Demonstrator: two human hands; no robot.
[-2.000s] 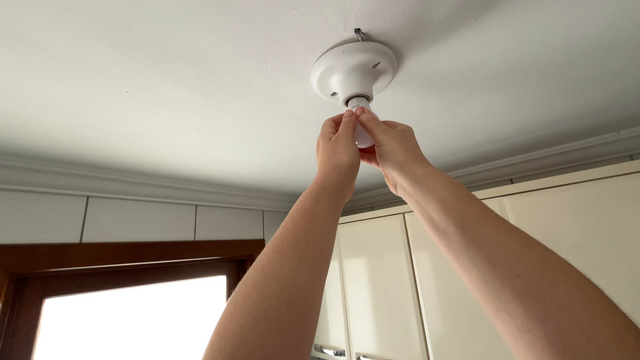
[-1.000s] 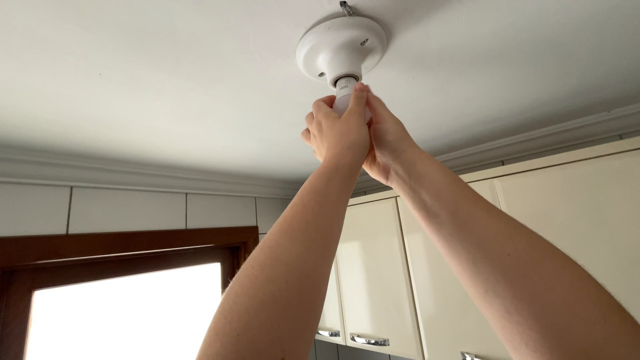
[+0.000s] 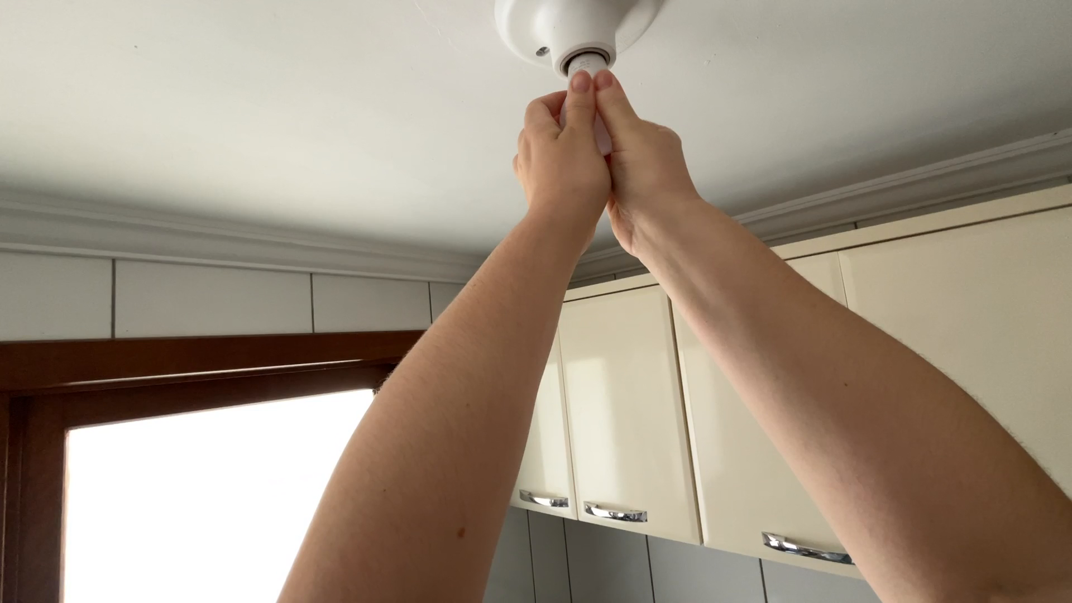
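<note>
A white round lamp holder is mounted on the ceiling at the top of the head view, its upper part cut off by the frame. In its socket sits the base of a white light bulb. My left hand grips the bulb from the left and my right hand from the right, with both thumbs side by side just below the socket. Between them my hands hide most of the bulb. How far its base is screwed in cannot be told.
Cream wall cabinets with chrome handles line the right side, beneath a ceiling moulding. At the lower left is a bright window in a dark wooden frame, with white wall tiles above it.
My fingers have shifted around the bulb, and both hands remain at it. The view has moved, leaving the lamp holder higher and partly out of frame.
</note>
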